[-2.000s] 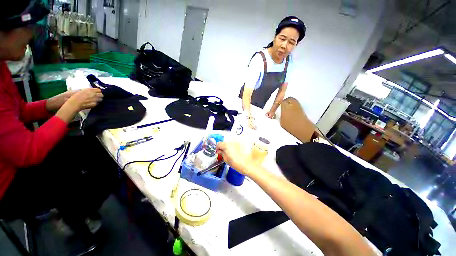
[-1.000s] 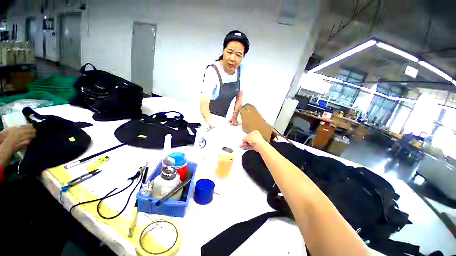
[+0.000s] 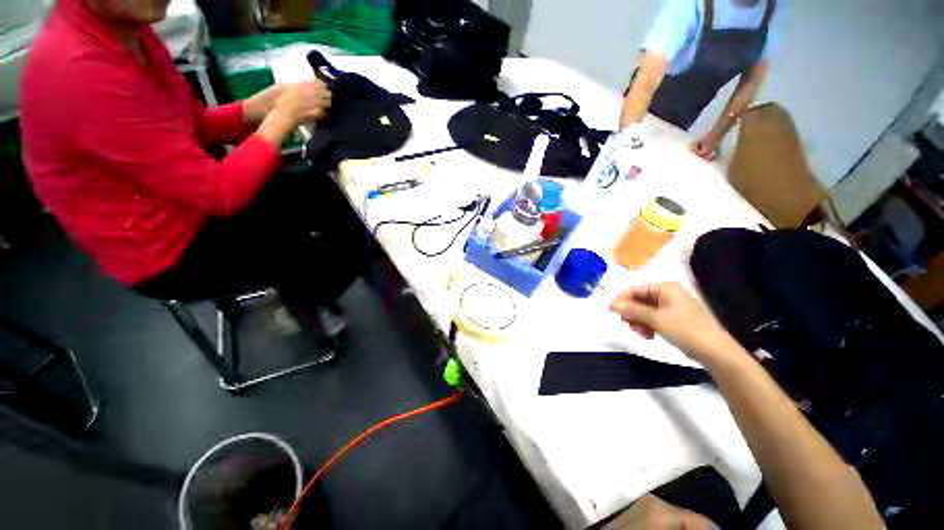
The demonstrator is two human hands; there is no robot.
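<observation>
My right hand (image 3: 662,316) is over the table with thumb and fingers pinched together, just right of a blue cup or lid (image 3: 582,273). A tiny pale thing shows between the cup and the fingertips; I cannot tell if it is held. My left hand (image 3: 662,514) is at the bottom edge, cut off and blurred, beside a black fabric piece (image 3: 706,491). Its fingers are hidden. A flat black strip (image 3: 611,373) lies below my right hand. An orange-yellow jar (image 3: 649,234) and a white bottle (image 3: 613,166) stand beyond it.
A blue tray (image 3: 504,271) holds bottles, with a tape roll (image 3: 485,310) beside it. Black bag pieces (image 3: 828,311) are heaped at right. A person in red (image 3: 135,155) works at left; another person (image 3: 704,62) stands opposite. An orange hose (image 3: 373,428) runs down to a bin.
My right hand has come back from beyond the jar to near the blue cup. My left hand has appeared at the bottom edge. The view has tilted down.
</observation>
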